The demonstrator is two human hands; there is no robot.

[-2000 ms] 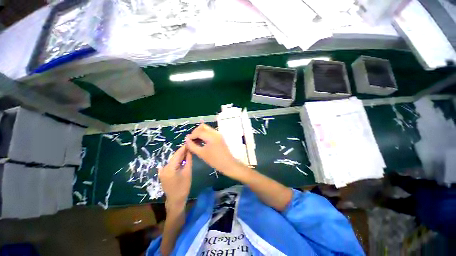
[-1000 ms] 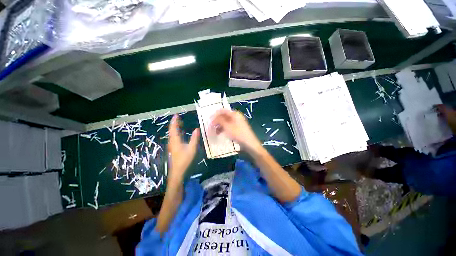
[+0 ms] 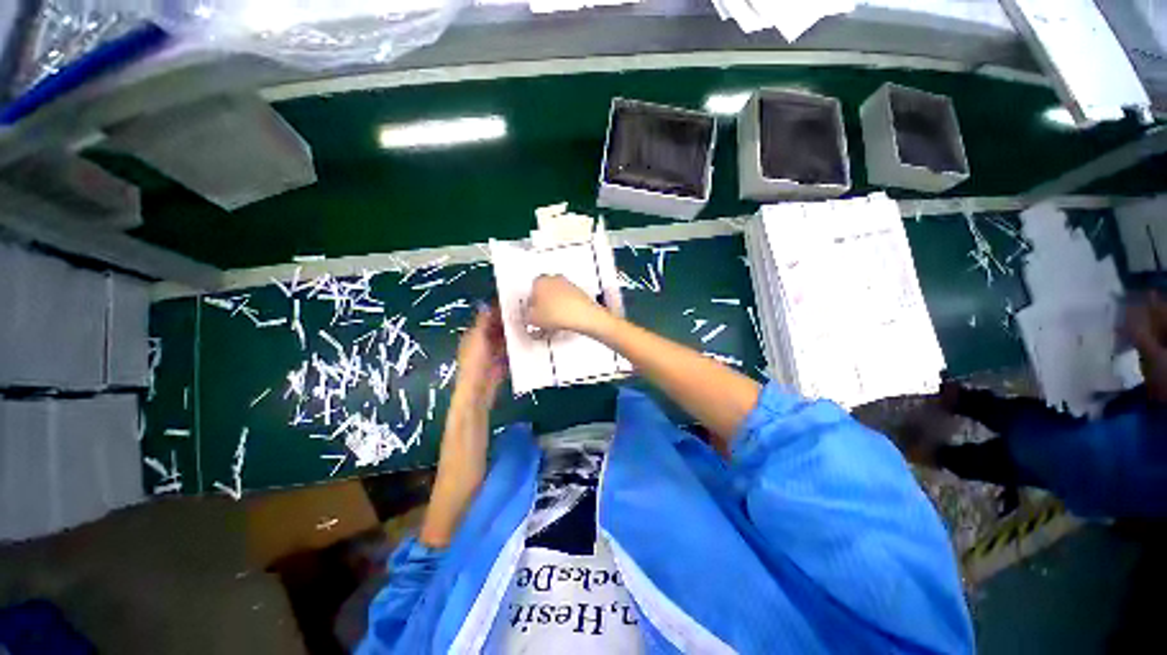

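Observation:
A white part-folded box (image 3: 573, 365) lies on the green bench in front of me, with a flap standing out at its far end. My right hand (image 3: 559, 307) is on the box, its fingers bunched against the upper face; whether they hold anything is hidden. My left hand (image 3: 483, 346) is upright at the box's left edge, blurred and narrow to the view, and its grip cannot be made out.
Liner strips (image 3: 352, 371) are scattered left of the box. A stack of blanks (image 3: 851, 301) lies to the right. Boxes with dark inserts (image 3: 657, 156) stand behind. Grey-white stacked boxes (image 3: 71, 441) are at far left. Another person's arm (image 3: 1088, 454) reaches in at far right.
My hands were together above the bench, then came apart. My right hand is now down on the box and my left hand is at its left edge. The box now looks wider.

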